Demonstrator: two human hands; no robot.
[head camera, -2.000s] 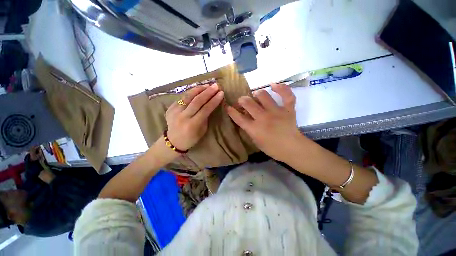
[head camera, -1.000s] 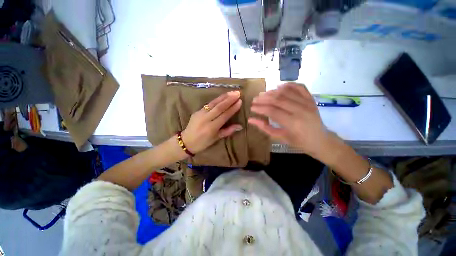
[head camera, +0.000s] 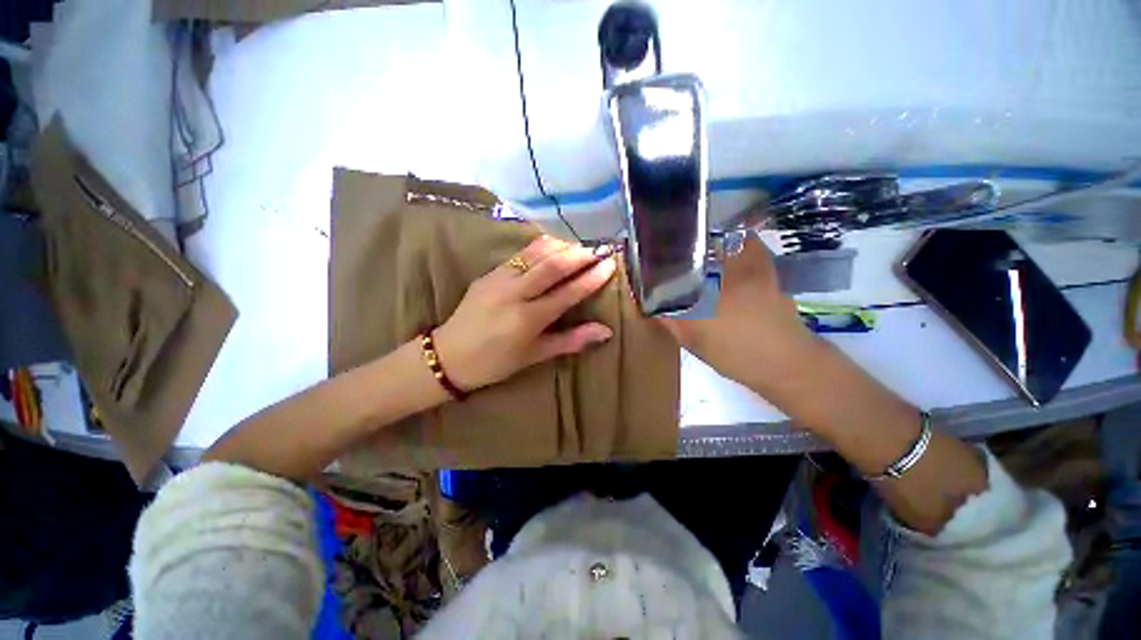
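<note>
A brown garment panel (head camera: 501, 406) lies on the white table in front of me, its folds running down toward the front edge. A zipper (head camera: 457, 204) runs along its upper part. My left hand (head camera: 526, 306) lies flat on the panel with fingers pointing right. My right hand (head camera: 738, 319) is at the panel's right edge; its fingers are partly hidden behind the sewing machine's head (head camera: 663, 188), so I cannot tell if they grip the cloth. The needle area is hidden.
A second brown panel with a zipper (head camera: 125, 300) lies at far left by white cut pieces (head camera: 106, 100). Yellow-green thread snips (head camera: 838, 318) and a black smartphone (head camera: 997, 306) lie at right. Brown cloth is at the far side. Crumpled brown pieces (head camera: 388, 550) are below the table edge.
The view has shifted, and the machine head now covers the right hand's fingers. The left hand stays on the panel. The right hand, raised and blurred a second ago, is now at the panel's right edge.
</note>
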